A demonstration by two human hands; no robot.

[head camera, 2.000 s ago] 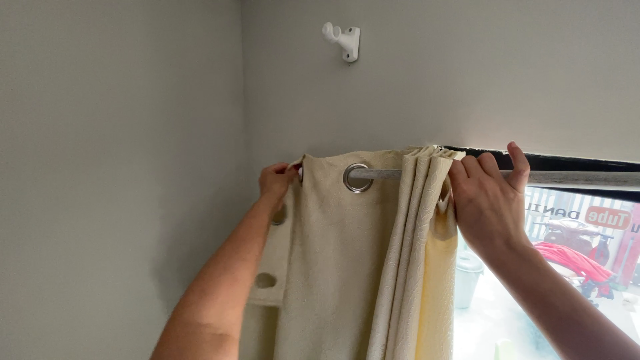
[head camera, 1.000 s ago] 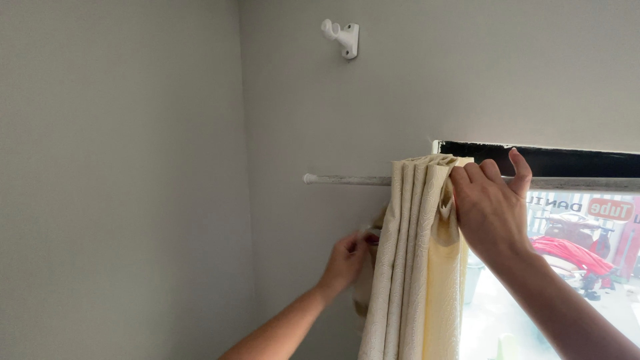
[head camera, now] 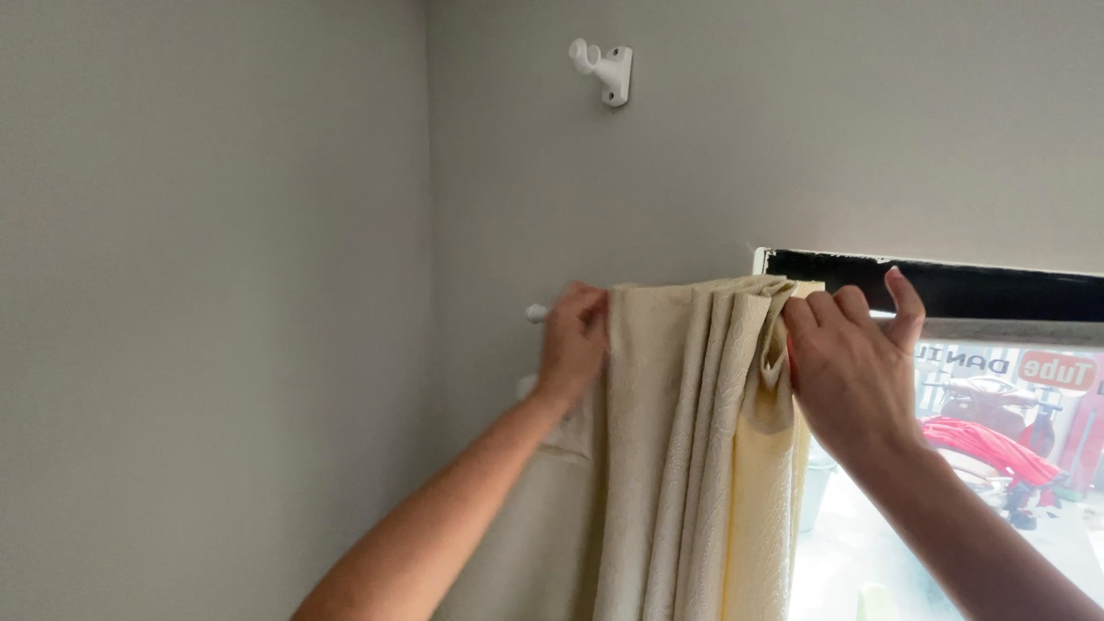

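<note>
A cream curtain (head camera: 655,431) hangs in bunched folds on a grey curtain rod (head camera: 992,331). The rod's white end cap (head camera: 536,313) sticks out to the left of my left hand (head camera: 573,345), whose fingers pinch the curtain's top edge beside the rod. Gathered folds near the window's corner are gripped by my right hand (head camera: 849,371), its thumb raised in front of the dark frame strip. The curtain's eyelets and the rod's middle stretch are hidden by cloth and hands.
A white curtain rod bracket (head camera: 614,76) is fixed to the grey wall above the curtain. A wall corner runs down at the left. At the right is a window (head camera: 862,535) with lettering on its glass and a motorcycle with a red cover (head camera: 992,448) outside.
My left hand has risen from below the rod to rod height since one second ago, and a flat section of curtain now spans left of the folds. My right hand keeps its hold.
</note>
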